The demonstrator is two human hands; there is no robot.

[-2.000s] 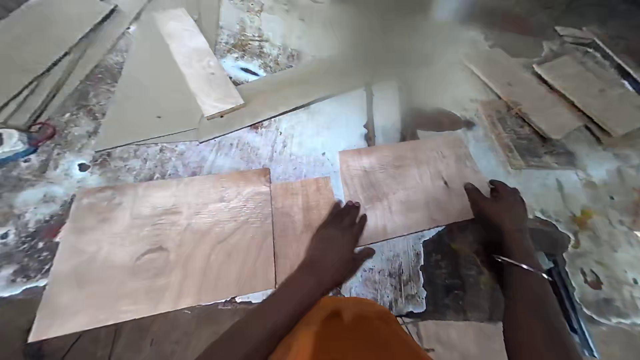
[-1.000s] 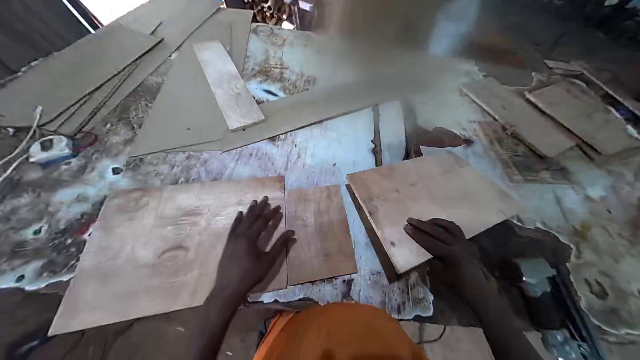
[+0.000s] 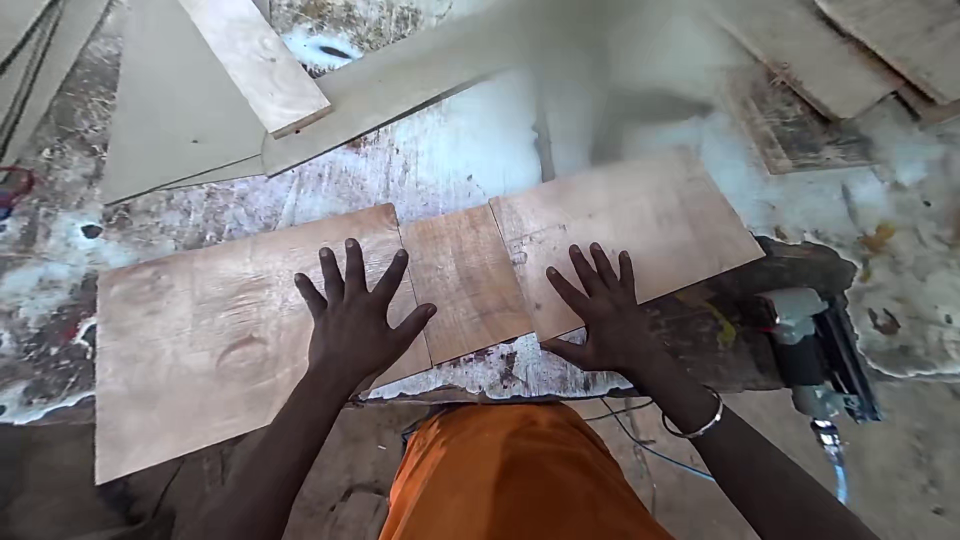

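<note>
Three plywood pieces lie in a row on the stained worktable. My left hand [image 3: 356, 326] rests flat with spread fingers on the large left plywood panel [image 3: 195, 337], near its right edge. Between the two larger panels is a narrower plywood piece [image 3: 469, 281], its thumb-side neighbour being my left hand. My right hand [image 3: 607, 319] is spread on the lower edge of the right plywood panel [image 3: 645, 225], with a bangle on its wrist. The panels meet the middle piece at both sides; whether they overlap it I cannot tell. Neither hand grips anything.
A pneumatic nailer [image 3: 806, 352] with an air hose lies at the worktable's right front edge. A narrow wood strip [image 3: 259, 64] rests on grey sheets [image 3: 180, 97] at the upper left. More boards [image 3: 817, 56] lie at the upper right. A blur covers part of the top.
The right panel, tilted away from the middle piece one second ago, now lies against it in line. My right hand has gone from that panel's near left corner to spread fingers along its lower edge.
</note>
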